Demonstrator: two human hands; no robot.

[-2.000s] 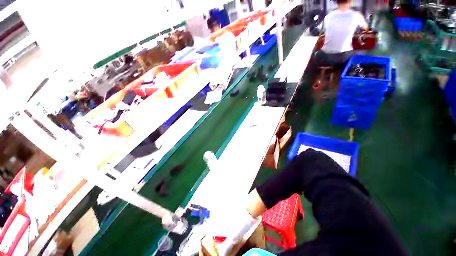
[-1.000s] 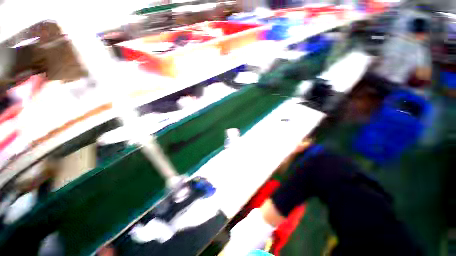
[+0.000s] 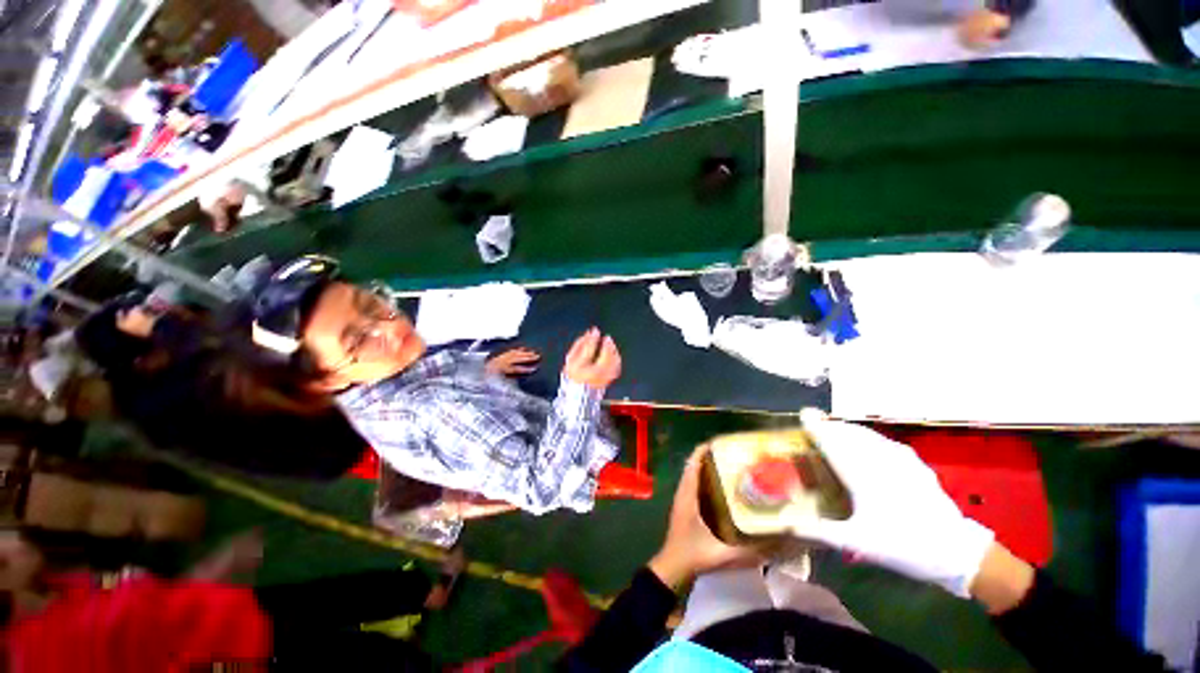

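Note:
A gold-yellow tin can (image 3: pixel 737 489) with a round red top stands between my two hands, close to my body at the bottom centre. My left hand (image 3: pixel 691 526) is bare and holds the can's left side. My right hand (image 3: pixel 895 500) wears a white glove and holds the can's right side. The can's lower part is hidden. No small bottle shows in my hands.
A person in a checked shirt (image 3: pixel 461 421) sits at the left of the bench. Blue tools (image 3: pixel 834 310), a clear bottle (image 3: pixel 771 268) and another (image 3: pixel 1029 229) lie near the green conveyor (image 3: pixel 921 171). A red stool (image 3: pixel 987 480) is beyond my right hand.
The view has swung left along the bench. The can and both hands now show. The seated person in the checked shirt has come into view.

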